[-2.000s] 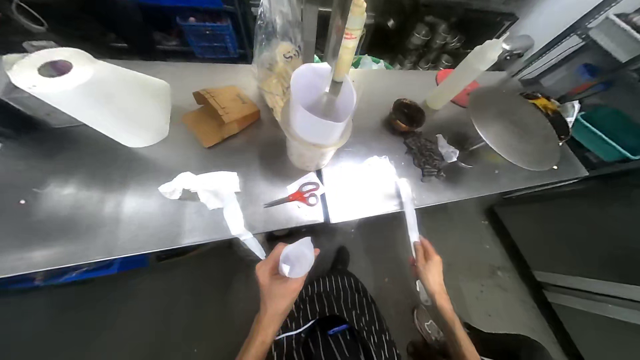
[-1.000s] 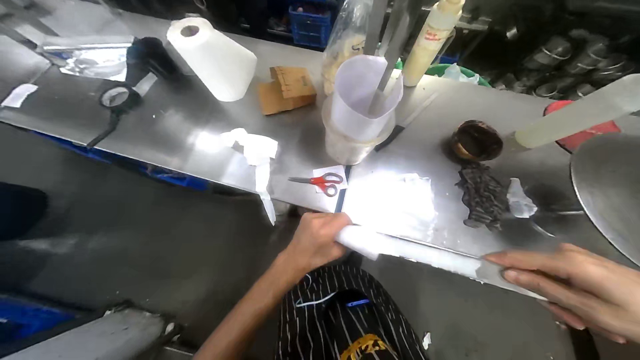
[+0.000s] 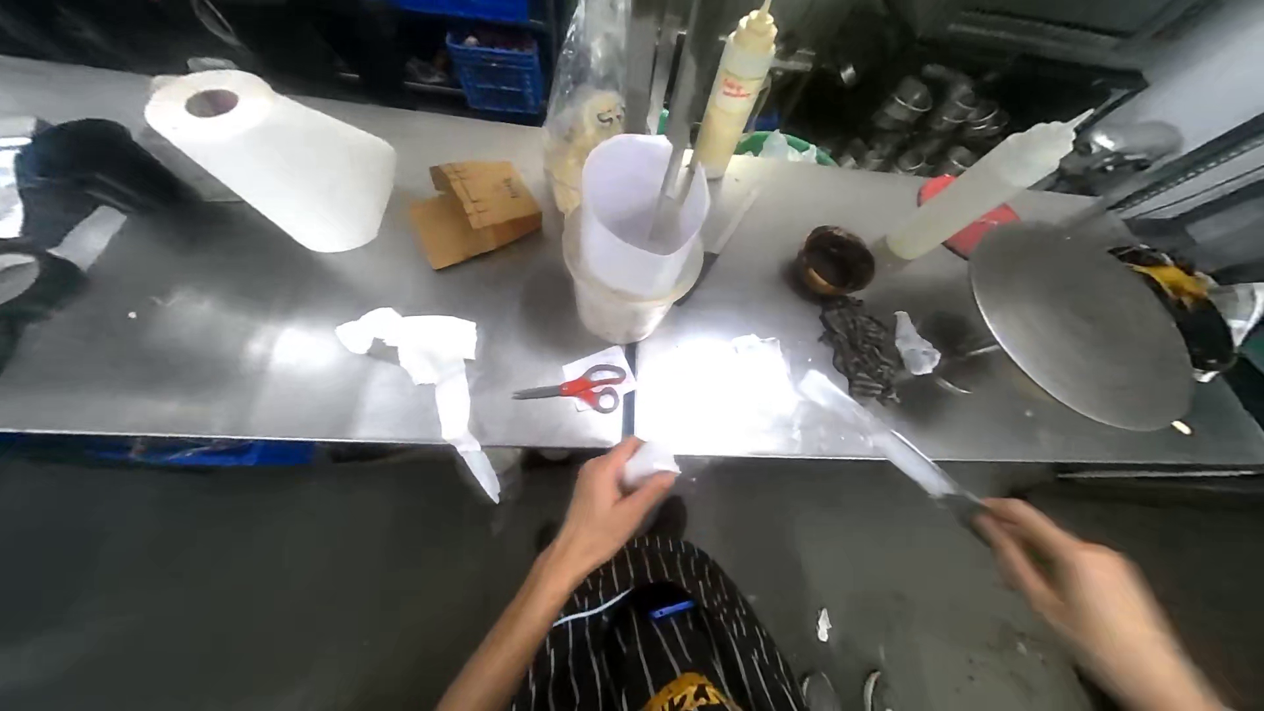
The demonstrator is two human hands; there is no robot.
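My left hand is closed on a crumpled piece of white paper at the counter's front edge. My right hand, blurred, grips the dark handle of a long-bladed knife or spatula; its whitish blade points up and left over the counter. Red-handled scissors lie on a small white sheet left of a bright, glaring patch. Farther left, torn white paper hangs over the edge. Behind the scissors stands a white tub holding a rolled plastic sheet and metal tools.
On the steel counter are a paper towel roll, a cardboard piece, squeeze bottles, a brown bowl, a dark crumpled cloth or strip bundle and a round metal disc. A black tape-like roll lies far left.
My hands have moved apart. A second ago both were at the long white-covered blade; now only my right hand holds the tool, and my left has white paper.
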